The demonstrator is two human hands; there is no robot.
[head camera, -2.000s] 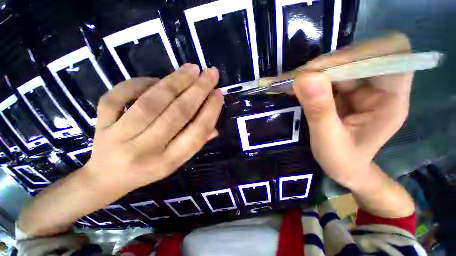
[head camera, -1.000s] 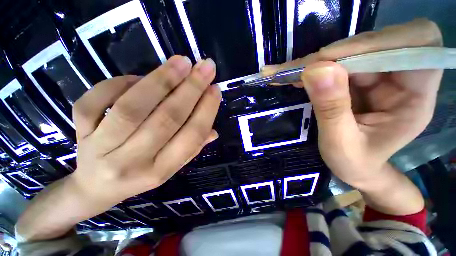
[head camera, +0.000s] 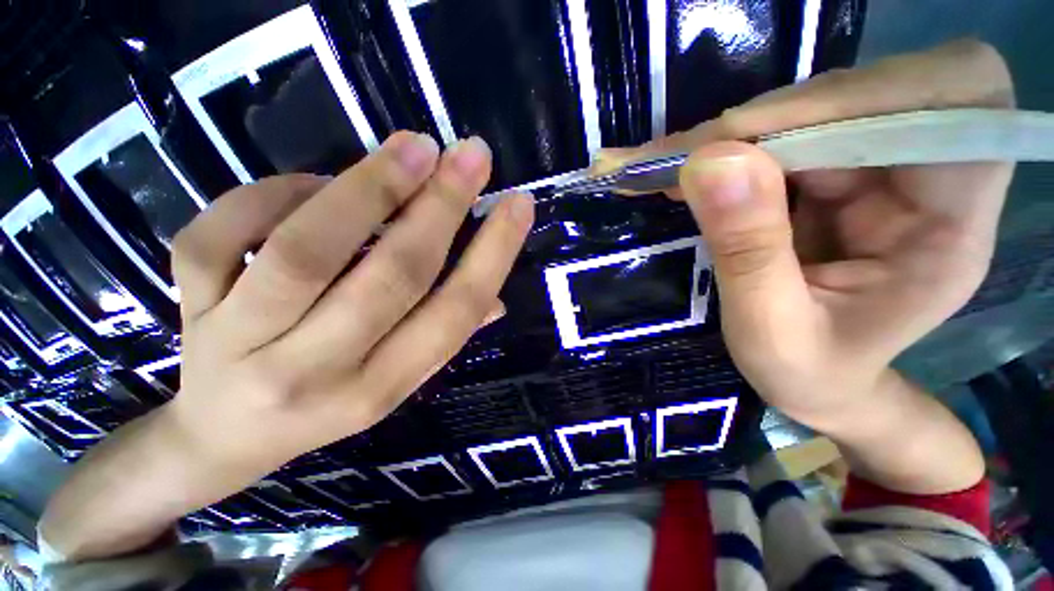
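My right hand point(head camera: 850, 237) grips a pale, flat hand tool point(head camera: 890, 139) whose thin metal tip points left, at the lower short edge of a white-bordered panel point(head camera: 509, 92) in the black tray. My left hand point(head camera: 347, 277) is bare and lies palm down over the tray, its fingertips at the left part of the same edge. One fingertip rests at the edge near the tool tip and covers part of it. The hand holds nothing that I can see. The slot in that edge is hidden or too blurred to tell.
The glossy black tray point(head camera: 601, 387) holds a long row of panels at the top and another near my body. A sideways panel point(head camera: 630, 298) lies in the middle. The grey-green bench point(head camera: 948, 35) shows at the right. My striped sleeves show at the bottom.
The view has moved closer since the first frame. One left fingertip has shifted right along the panel edge, over where the dark slot was visible. The tool tip stays at that edge.
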